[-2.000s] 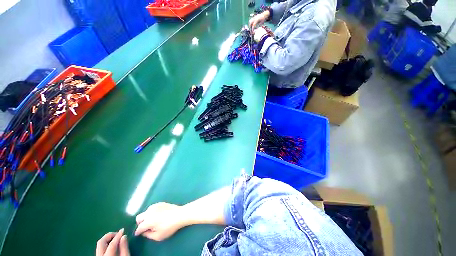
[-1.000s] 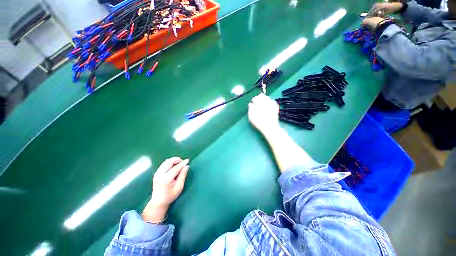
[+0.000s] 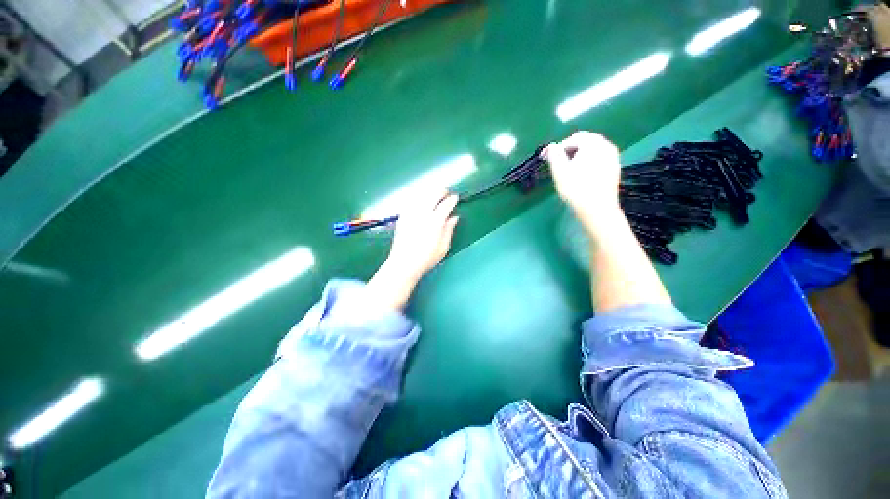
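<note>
A wire harness [image 3: 488, 188] lies slantwise over the green belt, its blue and red tips [image 3: 343, 229] at the left and its black cluster [image 3: 530, 170] at the right. My left hand [image 3: 425, 230] is closed over the lead behind the coloured tips; its fingertips are partly hidden. My right hand [image 3: 586, 171] pinches the black cluster end between thumb and fingers, which hide the terminals. A heap of black housings [image 3: 683, 190] lies just right of my right hand, on the bench strip.
An orange tray [image 3: 322, 29] with harnesses hanging over its rim stands across the belt. At the upper right, a neighbouring worker's sleeve [image 3: 869, 166] is beside a harness bundle [image 3: 820, 107]. A blue bin [image 3: 776, 341] is below the bench edge at the right.
My left hand has moved forward and right onto the harness lead. My right hand has moved from between the harness and the housings onto the black cluster. The view has shifted.
</note>
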